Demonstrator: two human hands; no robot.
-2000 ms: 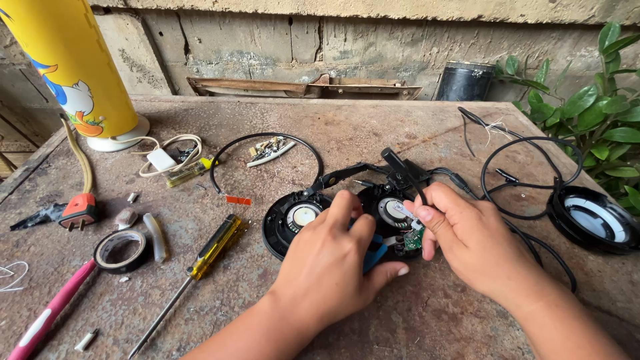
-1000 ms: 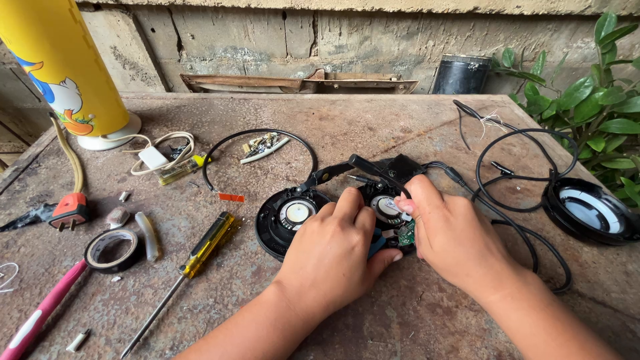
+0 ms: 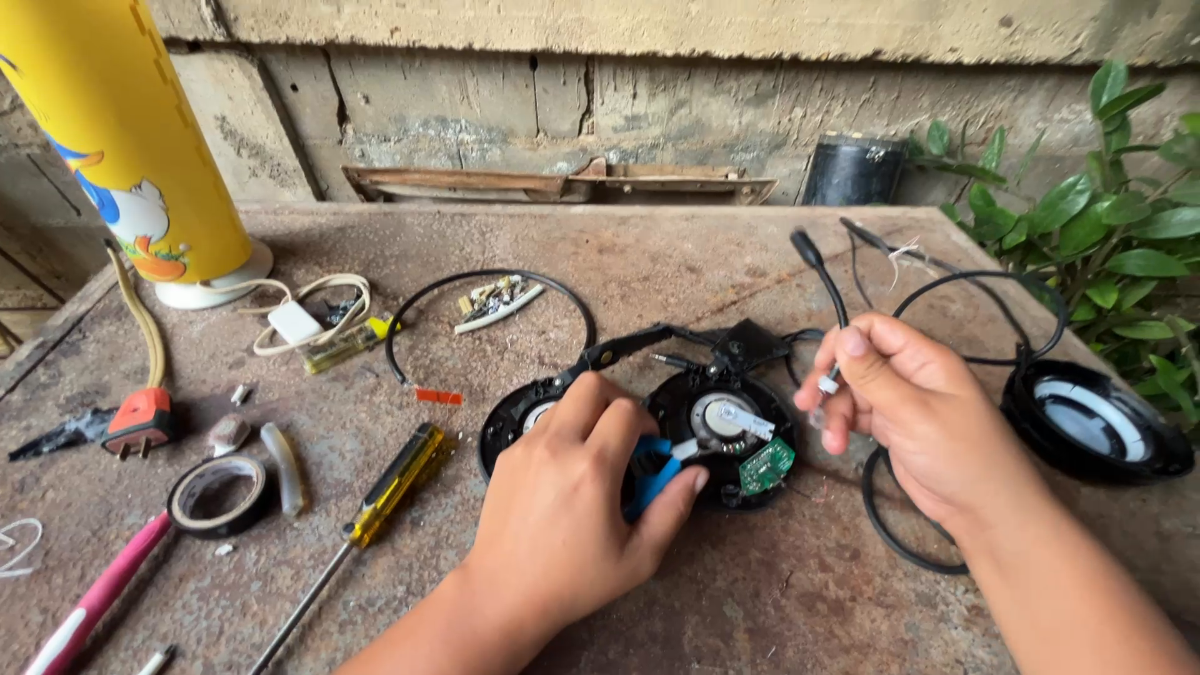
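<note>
My left hand [image 3: 581,478] rests over the opened black headphones, its fingers round a blue-handled tool [image 3: 656,473] whose jaws I cannot make out clearly. The right ear cup [image 3: 773,412] lies face up beside it, showing a round speaker driver [image 3: 717,412] and a small green circuit board [image 3: 767,467]. The left ear cup [image 3: 506,422] is partly hidden by my left hand. Raised to the right of the cups, my right hand [image 3: 891,403] pinches a short black cable [image 3: 825,272] with a small white connector [image 3: 828,384] at its lower end.
A screwdriver [image 3: 394,487], black tape roll [image 3: 220,495], pink-and-white handle [image 3: 108,595] and two-pin plug [image 3: 141,422] lie at left. Behind stand a yellow cylinder [image 3: 159,141] and coiled white cord [image 3: 352,281]. A black ring-shaped part [image 3: 1092,422] and looped black cable [image 3: 1059,309] are at right.
My right hand has moved right, away from the ear cup, with the black cable in it. The circuit board and driver there are now uncovered. My left hand stays over the headphones.
</note>
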